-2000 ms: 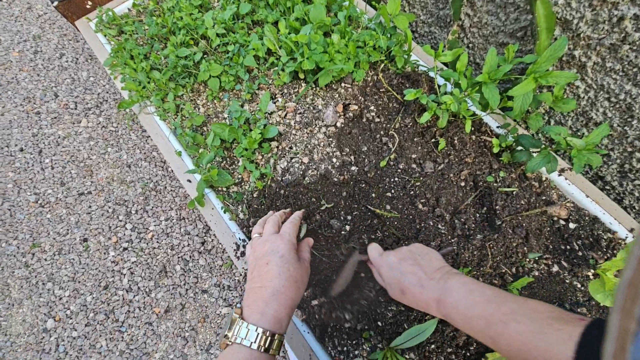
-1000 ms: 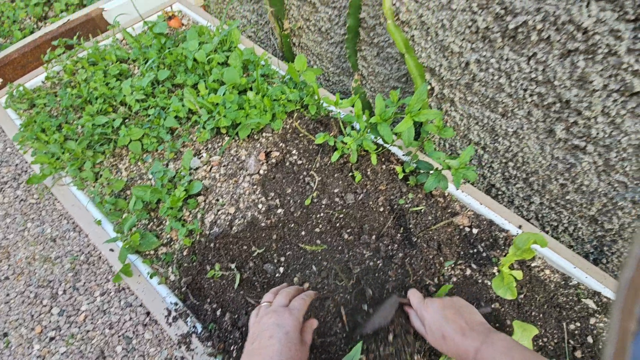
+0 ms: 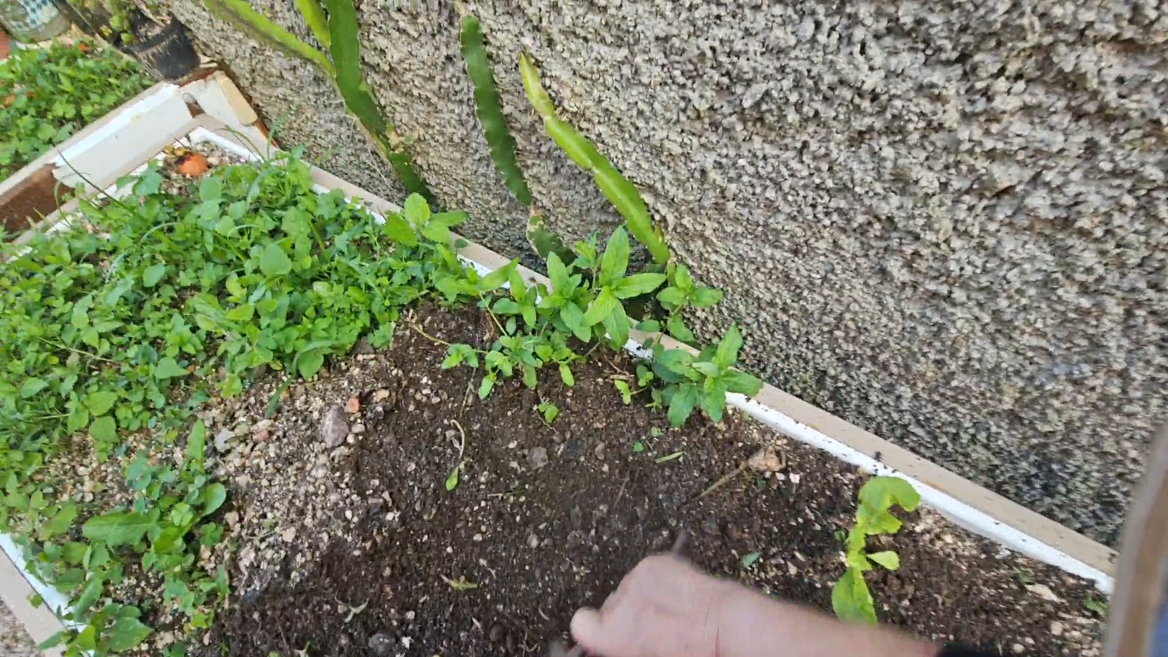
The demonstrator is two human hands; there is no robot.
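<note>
My right hand [image 3: 652, 607] is at the bottom edge, closed and slightly blurred, over the dark soil [image 3: 547, 511] of a raised garden bed. A small, thin dark part shows above its knuckles and a sliver below the thumb, seemingly of a small hand tool; its blade cannot be made out. My left hand is out of view. To the right of my right hand stands a light green leafy seedling [image 3: 858, 543]. Beyond the hand, leafy plants [image 3: 602, 301] grow along the bed's white inner edge.
Dense low green plants [image 3: 246, 265] cover the bed's left part, beside gravelly soil [image 3: 292, 456]. A rough stone-textured wall [image 3: 867, 228] borders the far side, with long green cactus stems [image 3: 593, 169] against it. The bed's frame [image 3: 922, 497] runs diagonally along the wall.
The view has swung up and right toward the wall. Both hands were in view over the soil, the right one with a small flat-bladed tool; the left hand is now out of view.
</note>
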